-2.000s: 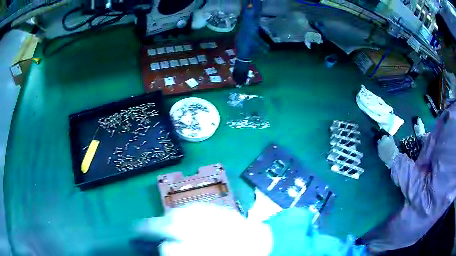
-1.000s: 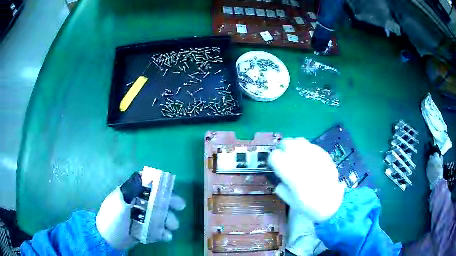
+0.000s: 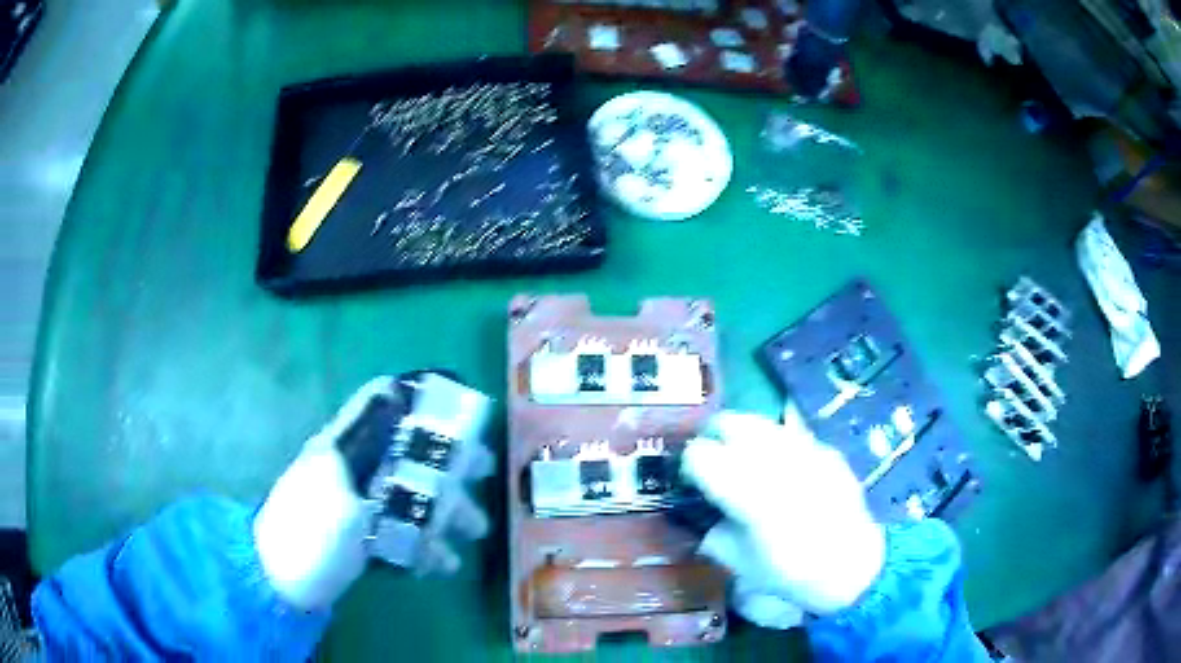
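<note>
The reddish-brown jig base (image 3: 615, 315) lies in front of me. Its top slot holds a silver heatsink (image 3: 557, 376) with two black transistors. Its middle slot holds a second heatsink (image 3: 557, 486) with two transistors; the bottom slot shows no heatsink. My gloved right hand (image 3: 784, 512) is at the right end of the middle heatsink, fingertips touching or gripping it; which is hidden. My gloved left hand (image 3: 317, 531) holds a heatsink with two transistors (image 3: 434, 473) left of the jig. The dark blue-grey cover plate (image 3: 809, 337) lies tilted to the right of the jig.
A black screw tray (image 3: 434, 279) with a yellow-handled tool (image 3: 324, 205) is at the back left. Beside it are a white dish (image 3: 686, 188) and a clear bag (image 3: 806, 207). A parts board (image 3: 822, 84) is behind, heatsinks (image 3: 1030, 369) and another person's sleeve (image 3: 1101, 609) at right.
A second heatsink now sits in the middle slot, and my right hand has moved down from the top slot. My left hand now holds its heatsink face up. The cover plate shows more fully.
</note>
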